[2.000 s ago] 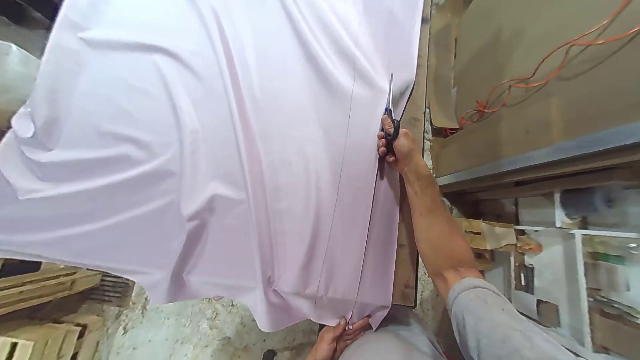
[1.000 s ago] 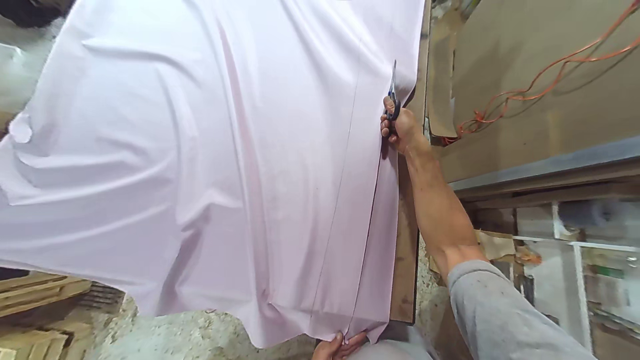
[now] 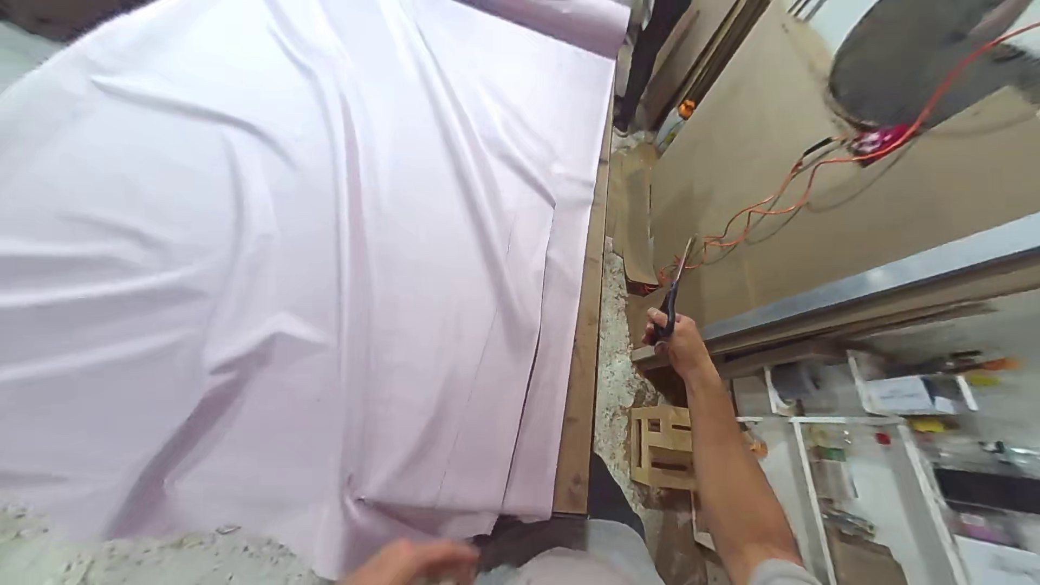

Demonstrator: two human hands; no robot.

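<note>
A large sheet of pale pink fabric [image 3: 422,268] lies wrinkled over a wooden table [image 3: 578,406]. Near its right edge runs a long cut, and a thin drawn line lies to the left of that cut. My right hand [image 3: 673,335] holds dark-handled scissors [image 3: 673,296] out to the right of the fabric, their blades pointing away from me. At the bottom edge of the view, my left hand [image 3: 414,562] is blurred beside the near edge of the fabric; whether it touches the cloth I cannot tell.
To the right stands a broad brown surface [image 3: 756,268] with an orange cord [image 3: 800,207] on it. A small wooden crate [image 3: 660,447] and white shelving [image 3: 853,421] with assorted items are at the lower right. A fabric roll [image 3: 569,20] lies at the table's far end.
My right hand has moved right with the scissors, off the fabric. My left hand, earlier at the fabric's near edge by the cut, has shifted left. The view has swung to the right.
</note>
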